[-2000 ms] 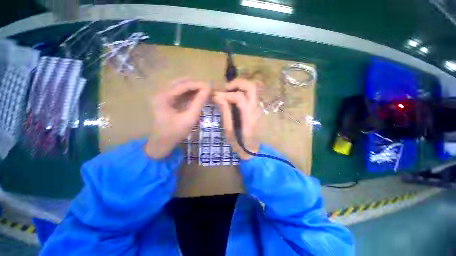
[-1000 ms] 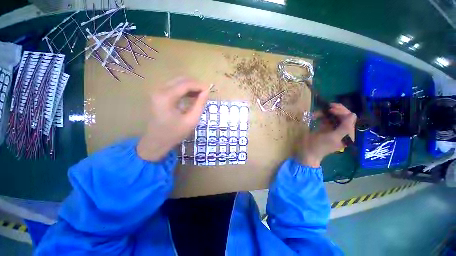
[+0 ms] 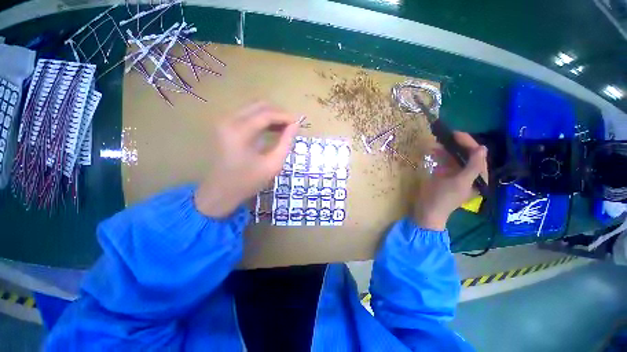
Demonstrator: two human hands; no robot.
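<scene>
A PCB panel (image 3: 313,189), a white grid of dark-ringed round boards, lies on the tan board (image 3: 185,144). My left hand (image 3: 253,155) is above and left of the panel, its fingertips pinching a small thin piece with a pale end, probably a lead wire (image 3: 302,120). A narrow wired strip (image 3: 258,206) shows beside the panel, partly under my left wrist. My right hand (image 3: 454,179) holds the black soldering iron (image 3: 448,139) like a pen at the board's right edge. Its tip end is over the silvery wire coil (image 3: 416,97).
Brown residue specks (image 3: 354,96) and loose wired pieces (image 3: 385,143) lie right of centre. Wired strips (image 3: 165,58) are piled at the far left corner. Stacked wired panels (image 3: 58,117) lie left. A dark soldering station (image 3: 550,165) and blue bins (image 3: 536,117) stand right.
My right hand has moved from near the panel to the right with the iron, whose front end now points over the coil. My left hand stays near the panel, still pinching the small piece.
</scene>
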